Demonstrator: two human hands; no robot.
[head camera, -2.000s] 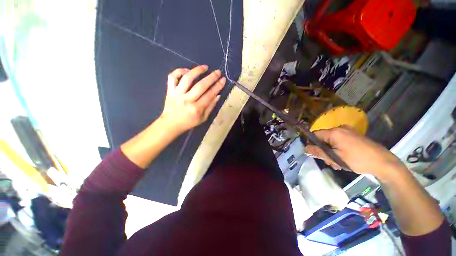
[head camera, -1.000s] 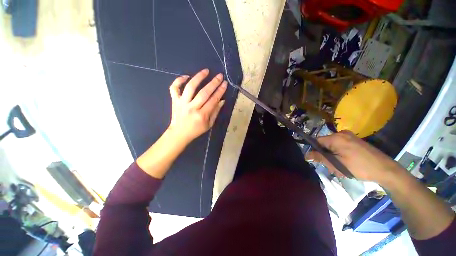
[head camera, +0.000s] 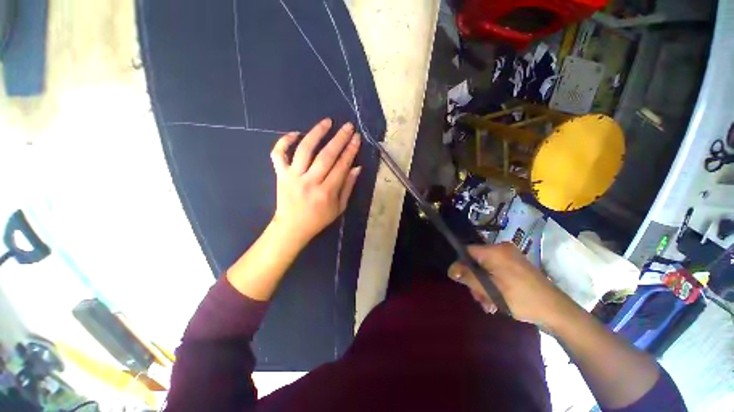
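Observation:
A long dark navy cloth piece (head camera: 217, 173) lies on the pale cutting table (head camera: 402, 88), with thin straight and curved white chalk lines on it. My left hand (head camera: 316, 181) lies on the cloth with its fingers spread, fingertips beside the curved chalk line. My right hand (head camera: 507, 282) holds the handles of long dark tailor's shears (head camera: 430, 211). The shears' tip meets the cloth near its right edge, just right of my left fingertips. How far the blades are apart cannot be told. The cloth's top end is cut off by the picture's edge.
A dark oblong block (head camera: 113, 334) and a black phone holder (head camera: 26, 241) are on the table at the left. Beyond the right edge are a red stool (head camera: 527, 24) and a yellow-topped stool (head camera: 578, 162). Small scissors (head camera: 719, 153) and a blue case (head camera: 656, 314) lie on the right side table.
The view has shifted. My right hand with the shears has moved left and down in view, so the shears point more steeply. My left hand stays on the cloth at the chalk line.

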